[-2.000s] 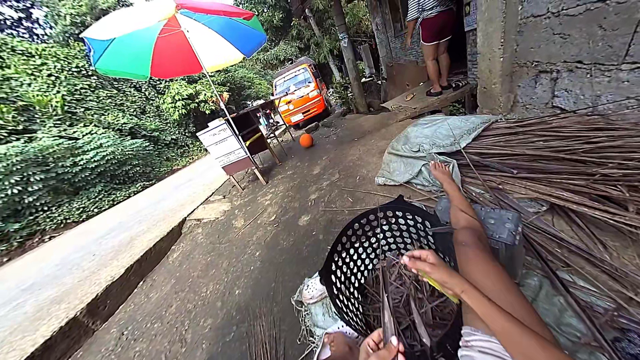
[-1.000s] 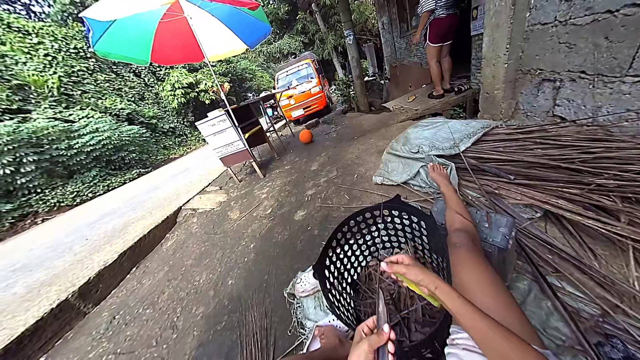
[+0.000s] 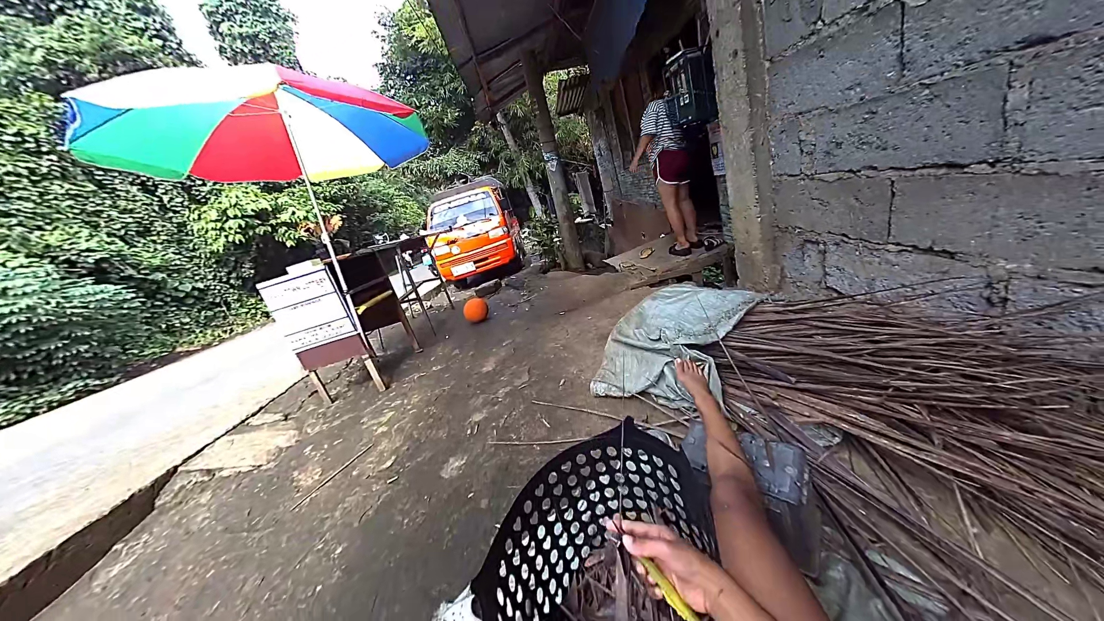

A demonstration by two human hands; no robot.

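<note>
Over a black plastic basket with round holes [image 3: 552, 526], my right hand [image 3: 668, 561] pinches a thin dark stalk [image 3: 621, 483] between thumb and fingertips. A slim yellow object [image 3: 666, 590], perhaps a handle, lies within the same hand; its lower end runs out of view. Brown strips of dry leaf [image 3: 595, 586] lie inside the basket, below the fingers. My left hand is outside the view. To the right of the basket spreads a large heap of long dry palm fronds or leaf stalks [image 3: 906, 371], beside a pale woven sack [image 3: 664, 336].
My bare leg [image 3: 733, 474] stretches between the basket and a grey container [image 3: 780, 483]. Ahead are an orange ball [image 3: 475, 310], a wooden stand [image 3: 323, 319] under a multicoloured umbrella [image 3: 250, 129], and an orange van [image 3: 473, 237]. A person [image 3: 668, 164] stands at a doorway beside a block wall [image 3: 931, 129].
The view has tilted up. My left hand, seen low in the basket with a dark, blade-like thing in the earlier frames, has left the view. My right hand still holds the yellow object.
</note>
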